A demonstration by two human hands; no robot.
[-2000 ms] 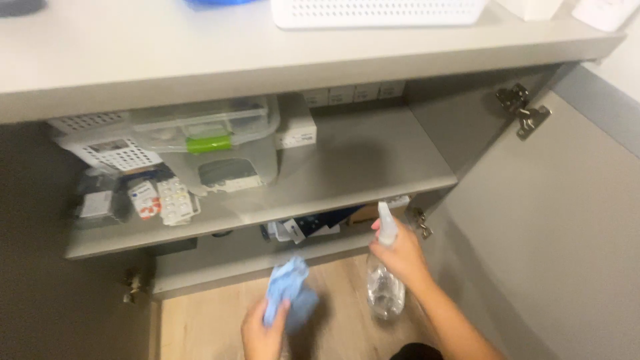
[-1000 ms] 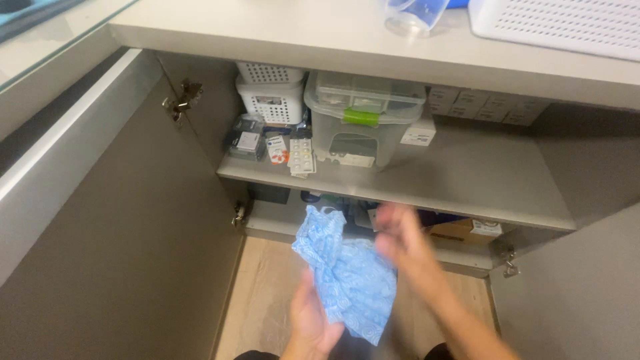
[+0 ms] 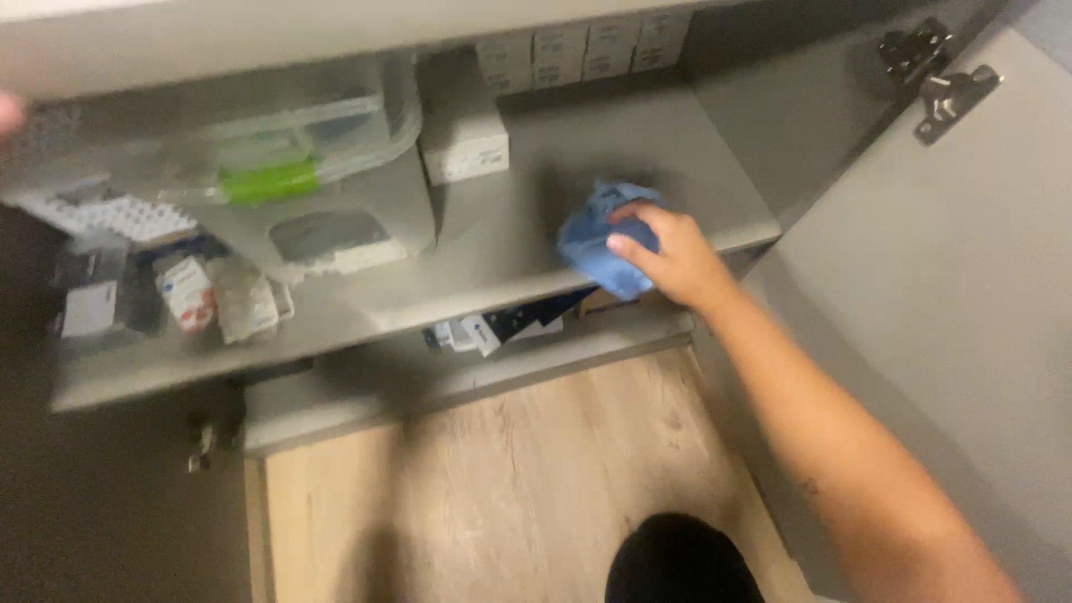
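Note:
My right hand [image 3: 670, 251] holds a crumpled blue cloth [image 3: 607, 243] at the front of the cabinet's upper shelf [image 3: 536, 201], right of a small white box [image 3: 469, 151]. Only a blurred bit of my left hand [image 3: 10, 113] shows at the left edge, by the countertop; what it does is hidden. A clear plastic bin with a green latch [image 3: 268, 180] stands on the left of the shelf. In front of its left side lie blister packs [image 3: 243, 301] and a small printed packet [image 3: 188, 293].
Small white boxes [image 3: 582, 54] are stacked at the back. The countertop [image 3: 251, 29] overhangs the shelf. An open door with a metal hinge [image 3: 955, 100] stands at right. Papers and packets [image 3: 481, 331] lie on the lower level. A white perforated basket [image 3: 126, 216] is at left.
The blue cloth was in my left hand and is now in my right, on the upper shelf. The clear spray bottle my right hand held two seconds ago is out of view. My left hand has moved up and left.

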